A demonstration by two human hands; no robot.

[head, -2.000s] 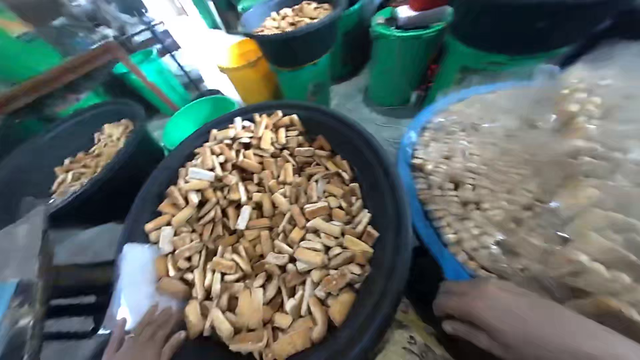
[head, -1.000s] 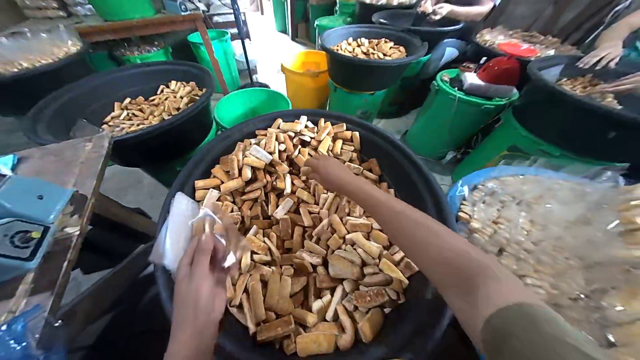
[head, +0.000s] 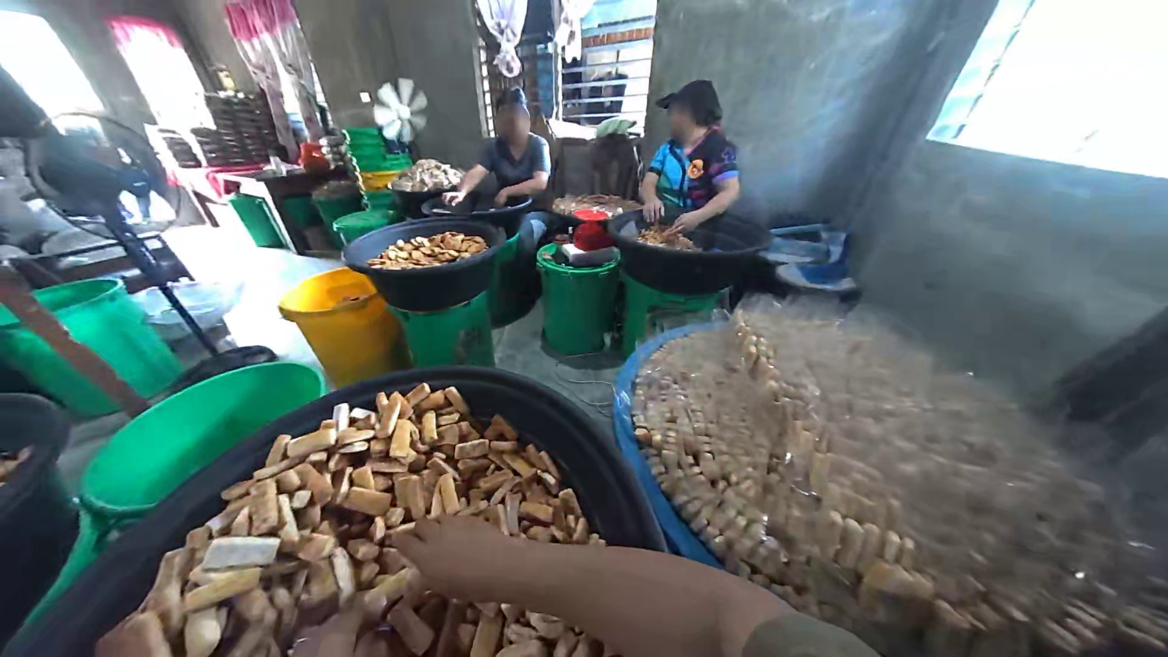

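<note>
A large black tub (head: 584, 438) before me is heaped with toasted bread or biscuit pieces (head: 365, 500). My right hand (head: 452, 557) reaches in from the right with its fingers among the pieces; whether it grips any is hidden. Low at the bottom edge, my left hand (head: 333, 634) is blurred and mostly out of view, near the same pieces. Right of the black tub stands a blue-rimmed tub (head: 630, 401) piled with clear plastic bags of similar pieces (head: 849, 484).
An empty green tub (head: 205, 438) stands at the left, a yellow bucket (head: 342, 319) beyond. Behind are a smaller black basin of pieces (head: 429, 251), a lidded green bucket (head: 578, 301), a standing fan (head: 114, 201) and two people (head: 693, 173) working at basins.
The view has tilted up to the room. My right hand, earlier at the blue-rimmed tub, is now in the black tub. The clear bag in my left hand one second ago is no longer visible.
</note>
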